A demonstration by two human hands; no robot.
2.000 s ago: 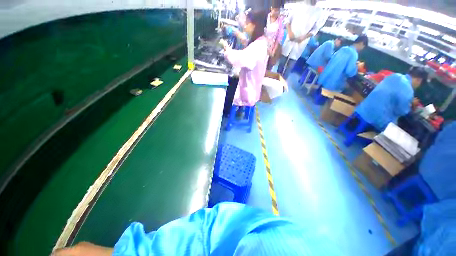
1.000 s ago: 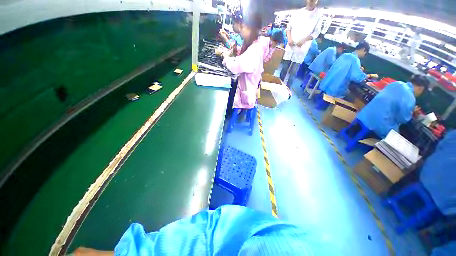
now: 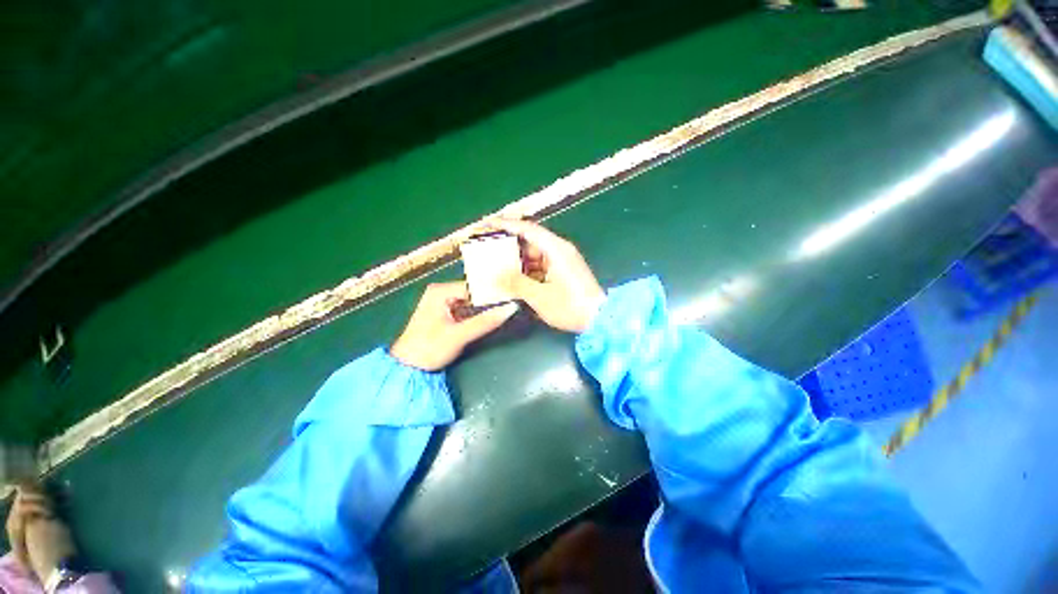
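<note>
A small dark device housing [image 3: 466, 309] with a white square backing paper [image 3: 492, 269] on its upper face is held above the green bench, close to the pale belt edge strip. My left hand [image 3: 436, 327] grips its lower left side, with the thumb at the bottom corner. My right hand [image 3: 555, 276] holds its right side, with fingers around the top and the thumb on the white square. Most of the housing is hidden by the square and my fingers.
The pale edge strip [image 3: 627, 156] runs between bench [image 3: 743, 232] and green belt [image 3: 383, 197]. Small parts lie on the belt at left and top right. A light blue sheet [image 3: 1026, 77] is at the bench's far right end. Another person's hand [image 3: 40, 534] is at lower left. A blue stool [image 3: 877, 369] stands right.
The view has swung left and down from the aisle to the bench. Both my hands now show, holding a housing with a white square; before, only part of one hand showed at the bottom edge.
</note>
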